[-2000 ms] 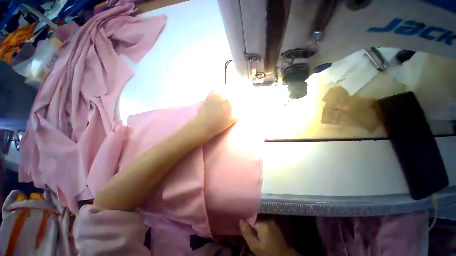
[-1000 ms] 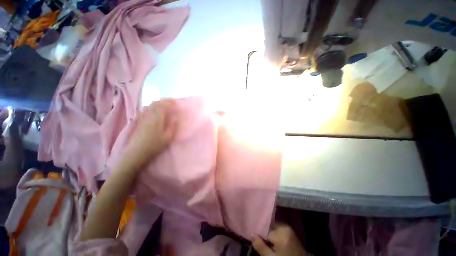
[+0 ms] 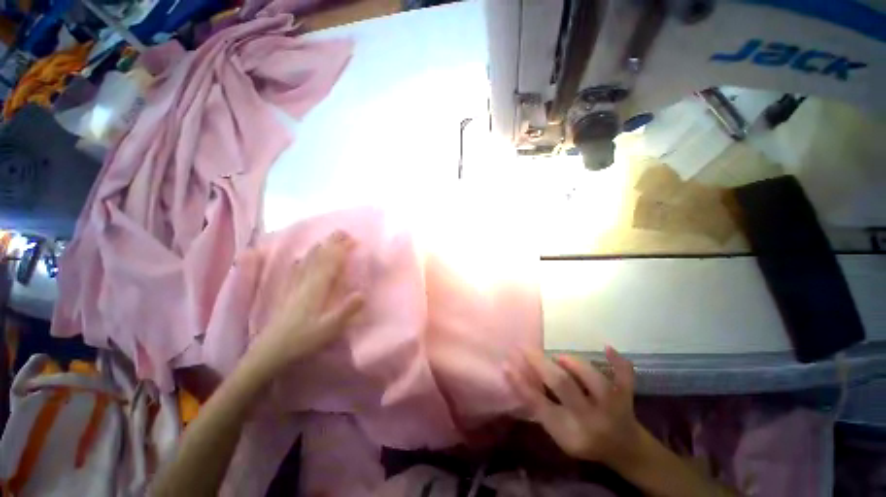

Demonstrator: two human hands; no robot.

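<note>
A pink garment panel (image 3: 389, 340) lies over the front of the white machine table, left of and below the needle area, with a vertical fold or seam down it. My left hand (image 3: 316, 296) lies on its left part, fingers spread. My right hand (image 3: 578, 403) is at its lower right edge by the table's front edge, fingers apart, fingertips at the cloth. The JACK sewing machine (image 3: 670, 58) stands above. Lamp glare hides the needle and the cloth's upper right corner.
A heap of pink pieces (image 3: 185, 214) drapes at the left. A black phone (image 3: 799, 267) lies right, beside tan scraps (image 3: 680, 204) and a metal tool (image 3: 721, 114). An orange and pale cloth bundle (image 3: 63, 427) is lower left. The table's grey edge (image 3: 699, 374) runs along the front.
My right hand has risen from below the table edge and opened beside the panel. My left hand has moved left from near the needle and now lies spread on the cloth. The view has shifted.
</note>
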